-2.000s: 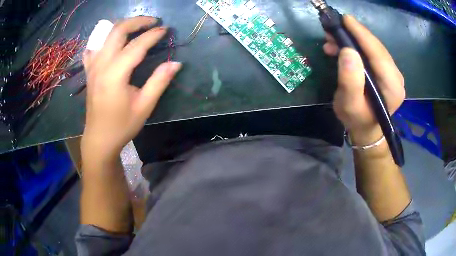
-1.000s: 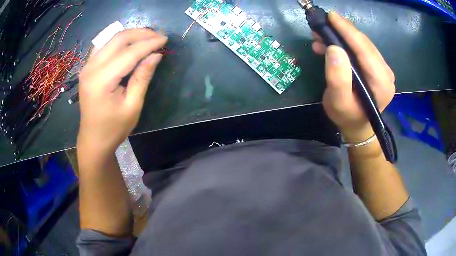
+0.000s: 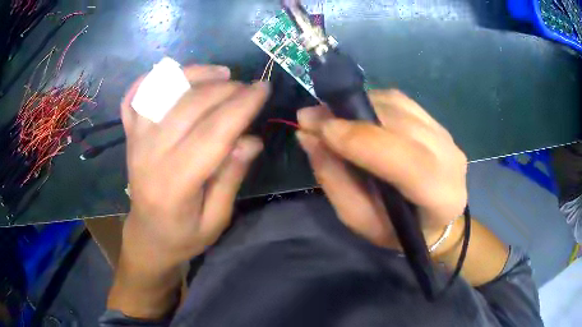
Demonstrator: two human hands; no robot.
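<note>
My right hand point(image 3: 389, 159) holds the black soldering iron point(image 3: 344, 89), its metal barrel pointing up over the board. A thin red lead wire point(image 3: 283, 121) shows at my right fingertips. My left hand point(image 3: 191, 153), with a white wrap point(image 3: 161, 89) on a finger, has thumb and fingers curled close together left of the wire. Black cables point(image 3: 102, 137) run out behind it; whether its fingertips grip them is hidden. The green PCB panel strip point(image 3: 279, 39) lies beyond both hands, partly covered by the iron and right hand. Thin wires hang from its left edge.
A tangle of red wire ends point(image 3: 51, 124) with black cables lies on the dark green table point(image 3: 510, 96) at the left. A blue tray point(image 3: 550, 29) holding green strips is at the upper right. The table's front edge runs just before my body.
My right hand has moved left with the iron, close to my left hand, and now covers part of the strip. My left hand has moved right and towards me. Black cables show behind it.
</note>
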